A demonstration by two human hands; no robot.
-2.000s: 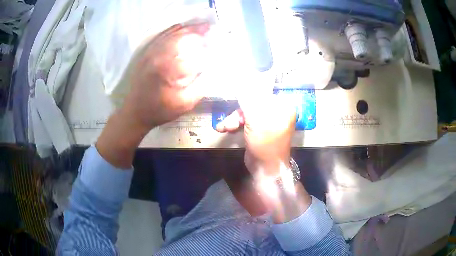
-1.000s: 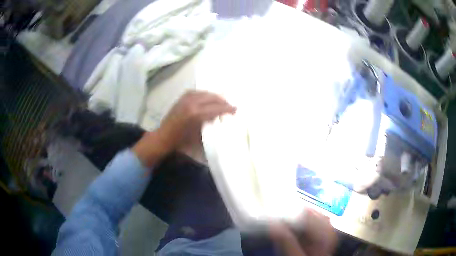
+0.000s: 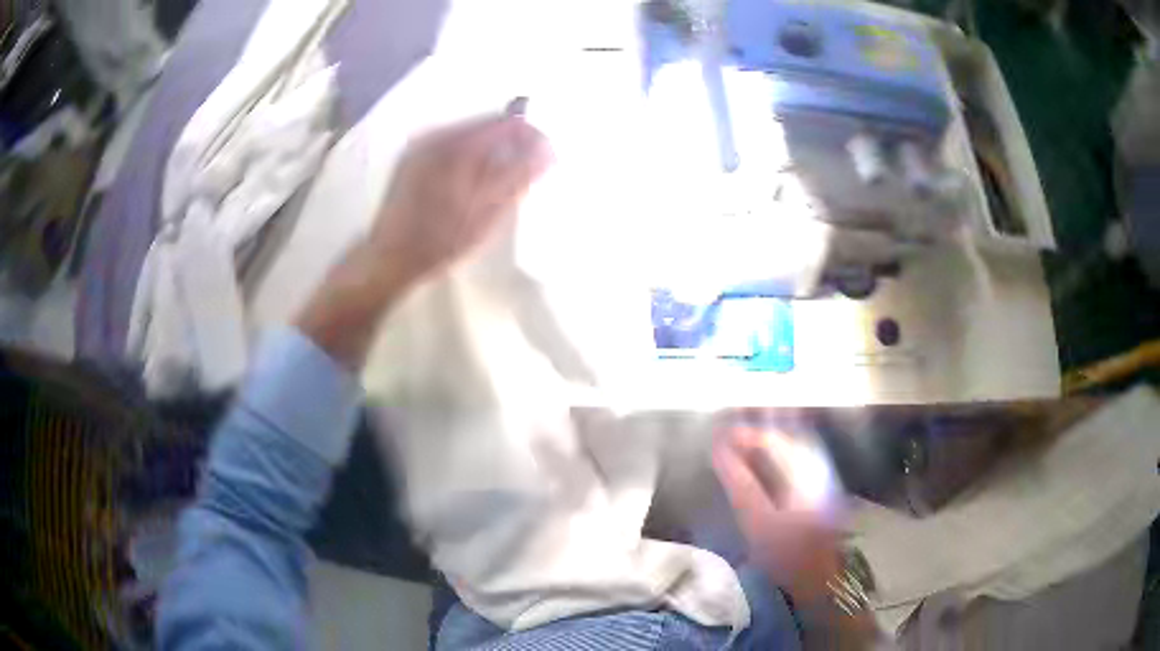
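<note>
A large white fabric piece (image 3: 509, 496) runs from the glare on the machine table over its front edge onto the wearer's lap. My left hand (image 3: 464, 185) is over the fabric left of the machine, fingers bent together; a small dark thing shows at its fingertips. Glare hides whether it grips the cloth. My right hand (image 3: 782, 490) is blurred, below the table's front edge and right of the fabric; its hold cannot be told. The blue sewing machine (image 3: 840, 57) stands behind, its needle area lost in glare. A blue plate (image 3: 757, 333) lies at the table edge.
Twisted white cloths (image 3: 210, 242) lie at the table's left on grey-mauve cloth (image 3: 121, 261). More pale cloth (image 3: 1018, 509) lies at the lower right. A narrow side tray (image 3: 1005, 153) is at the machine's right. The cream table (image 3: 967, 337) has a dark round hole.
The view has turned. From both hands near the needle area, my right hand has moved down below the table edge. The white fabric now spreads over the lap.
</note>
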